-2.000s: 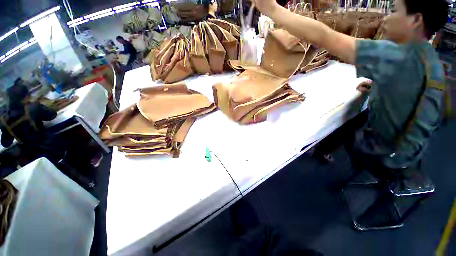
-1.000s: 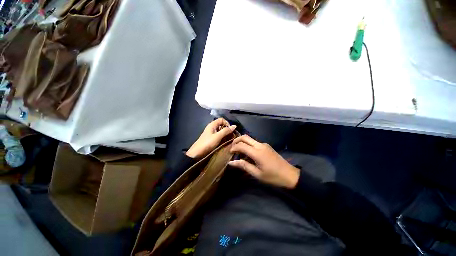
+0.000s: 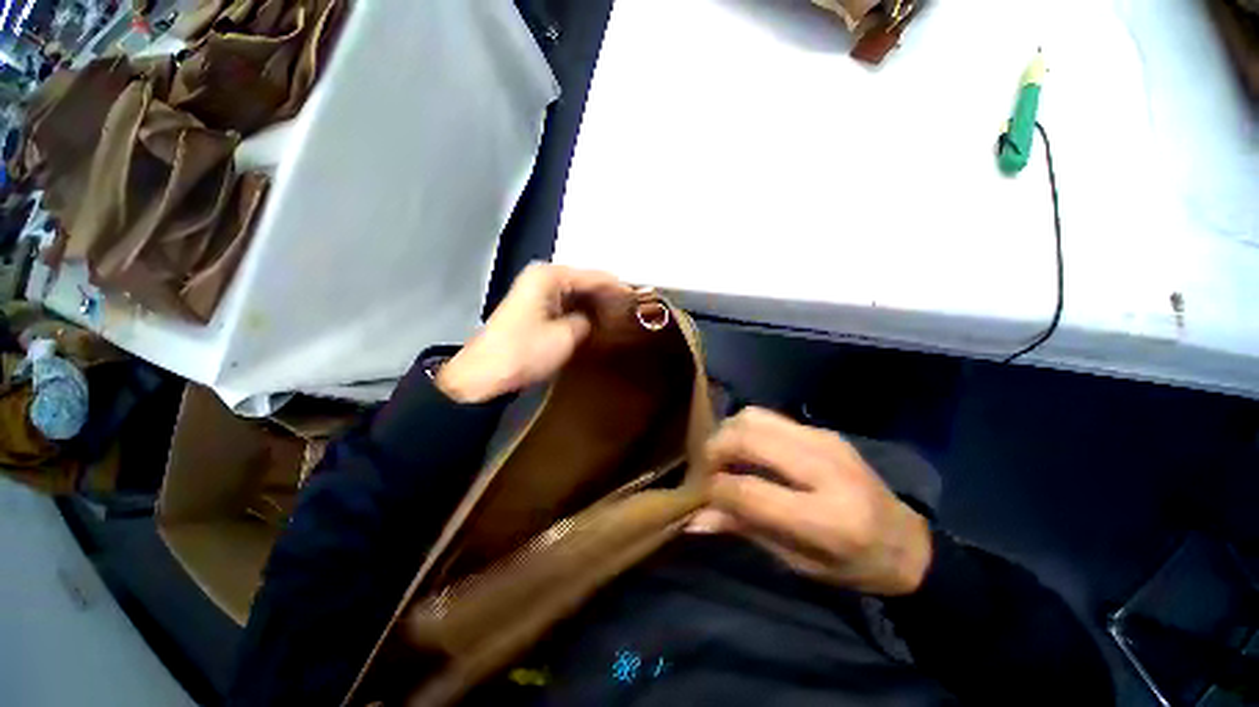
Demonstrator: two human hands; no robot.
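A tan-brown bag (image 3: 518, 463) lies open in my lap, its mouth spread wide and its lower end cut off by the bottom edge. A small metal ring (image 3: 652, 315) shows at the far end of the mouth. A zipper (image 3: 532, 553) with metallic glints runs inside. My left hand (image 3: 532, 332) grips the bag's far left rim beside the ring; its fingertips are slightly blurred. My right hand (image 3: 815, 500) pinches the right rim between thumb and fingers. A green-handled pen tool (image 3: 1020, 127) with a thin dark cord lies on the white table, untouched.
The white-covered table (image 3: 773, 180) is ahead, with part of a brown bag (image 3: 874, 31) at its far edge. Another white-covered table (image 3: 401, 166) at left bears brown bag pieces (image 3: 152, 180). An open carton (image 3: 214, 504) stands at lower left. A metal stool frame (image 3: 1146, 638) shows at lower right.
Two seconds ago the view showed the tables and a seated person. Since one second ago, my hands have moved apart, opening the bag mouth wider and exposing the ring.
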